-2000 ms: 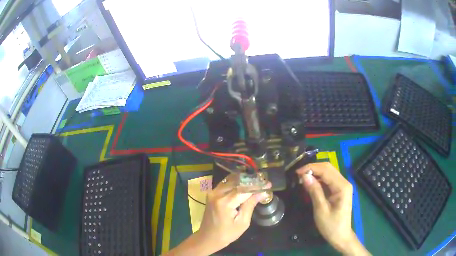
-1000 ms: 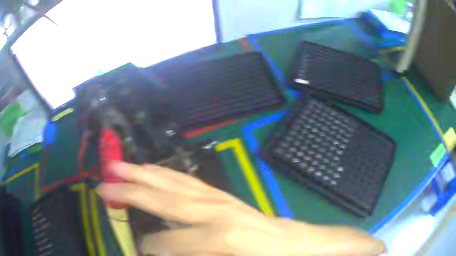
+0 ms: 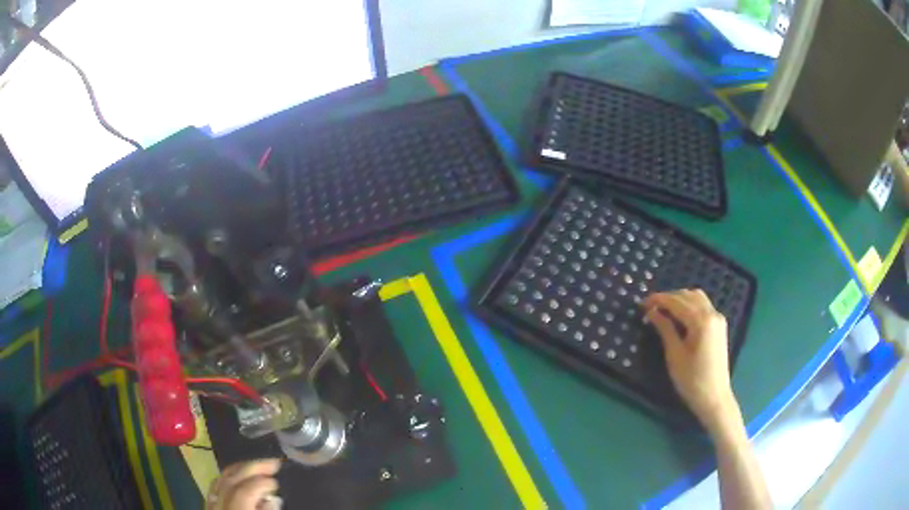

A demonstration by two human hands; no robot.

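Note:
The toggle-clamp fixture point(image 3: 214, 299) stands at the left, its ribbed red handle point(image 3: 159, 364) swung down. Its fixture head point(image 3: 269, 413) sits at the silvery round nest point(image 3: 315, 436). My right hand point(image 3: 691, 344) is over the right-hand parts tray point(image 3: 588, 269), fingertips at the edge of the rows of shiny parts. Whether it pinches a part is hidden by the fingers. My left hand point(image 3: 244, 486) is at the bottom edge, partly cut off, fingers curled beside the fixture's nest; I cannot tell what it holds.
Spare trays lie behind the fixture point(image 3: 399, 169) and at the back right point(image 3: 633, 139). The left-hand parts tray point(image 3: 75, 448) is at the lower left. The monitor point(image 3: 189, 60) glares at the back left, a dark cable in front. A brown panel point(image 3: 847, 100) stands at far right.
The view has turned right. The red handle, upright at first, is now down. My right hand has moved from the fixture to the parts tray. My left hand has moved off the fixture head.

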